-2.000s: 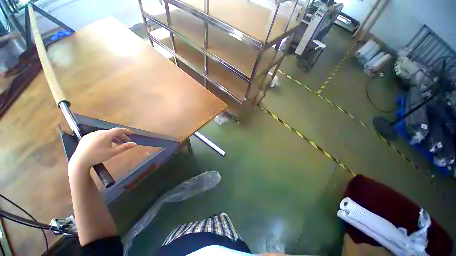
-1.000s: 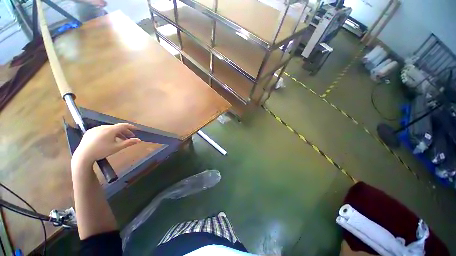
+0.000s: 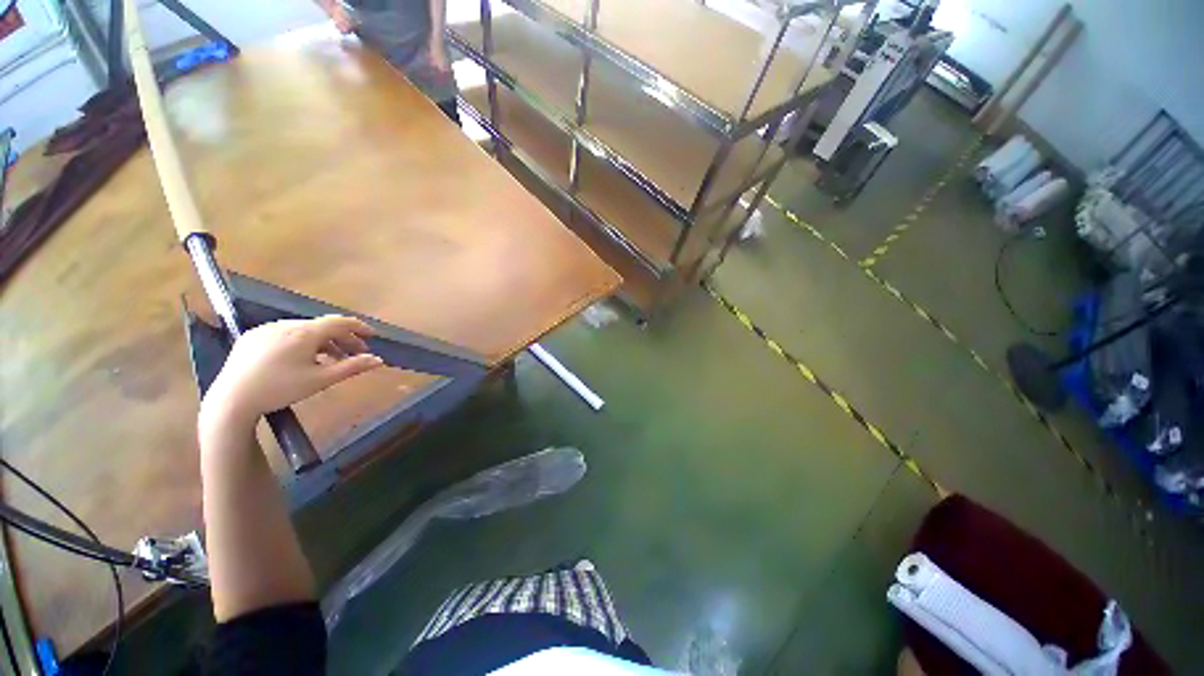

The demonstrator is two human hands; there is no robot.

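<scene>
My left hand [image 3: 288,363] lies palm down over the dark metal end of the long roll bar [image 3: 297,442], its fingers loosely bent and apart to the right of the bar. It rests on the bar and is not closed around it. The bar's pale wooden part [image 3: 161,145] runs to the far end of the table. The grey triangular bracket [image 3: 383,337] sits at the near table corner, around the bar's metal part. My right hand is not in view.
Brown table [image 3: 330,172] with dark red cloth [image 3: 79,172] at far left. A person [image 3: 396,33] stands at its far edge. Metal rack [image 3: 634,145] beyond; clear film [image 3: 489,495] and white strip [image 3: 568,378] on the floor. Dark red roll [image 3: 1010,555] under white tubes [image 3: 970,614], lower right.
The view has shifted slightly, so the table sits a little further right. A person has come into view at the table's far edge. My left hand stays on the bar.
</scene>
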